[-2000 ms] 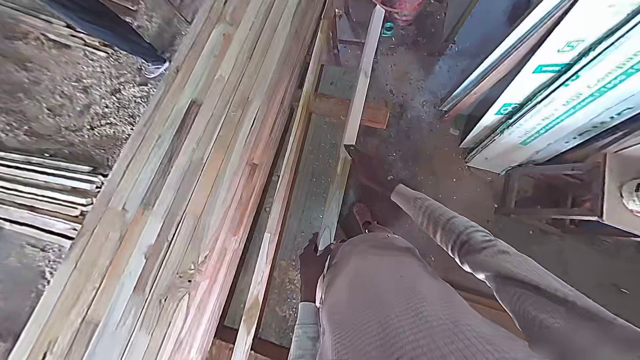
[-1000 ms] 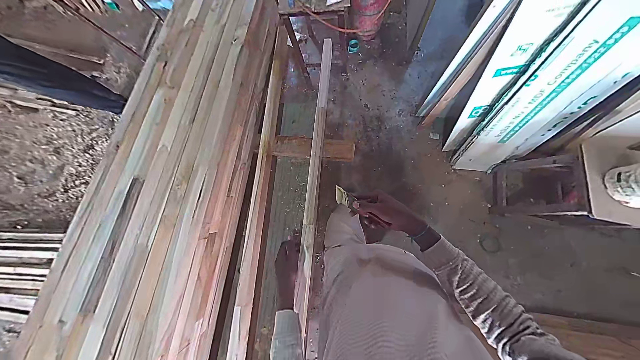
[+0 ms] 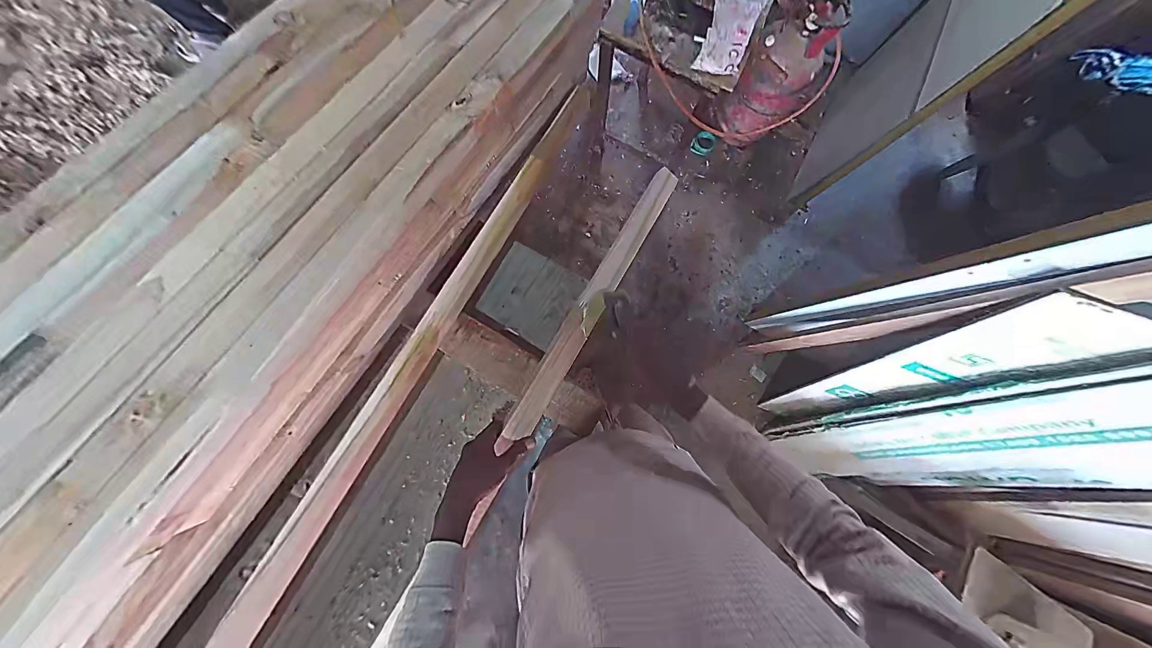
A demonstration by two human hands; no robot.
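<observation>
My left hand (image 3: 477, 468) is closed around the near end of a narrow wooden strip (image 3: 621, 256), which points away and to the right. My right hand (image 3: 643, 360), blurred and dark against the floor, is at the middle of the strip. A small yellowish piece (image 3: 591, 313), perhaps sandpaper, is pressed on the wood at its fingers. Left of the strip, a longer wooden batten (image 3: 432, 333) lies along the stack of boards. A short wooden crosspiece (image 3: 490, 360) passes beneath both.
A wide stack of long planks (image 3: 297, 225) fills the left side. At the top stands a red cylinder (image 3: 774, 90) with an orange hose (image 3: 666, 76). Printed white panels (image 3: 954, 423) lean at the right. A green ring (image 3: 703, 142) lies on the floor.
My right hand has moved from beside my body onto the strip with the yellowish piece. My left hand now holds the strip's near end. The view has turned.
</observation>
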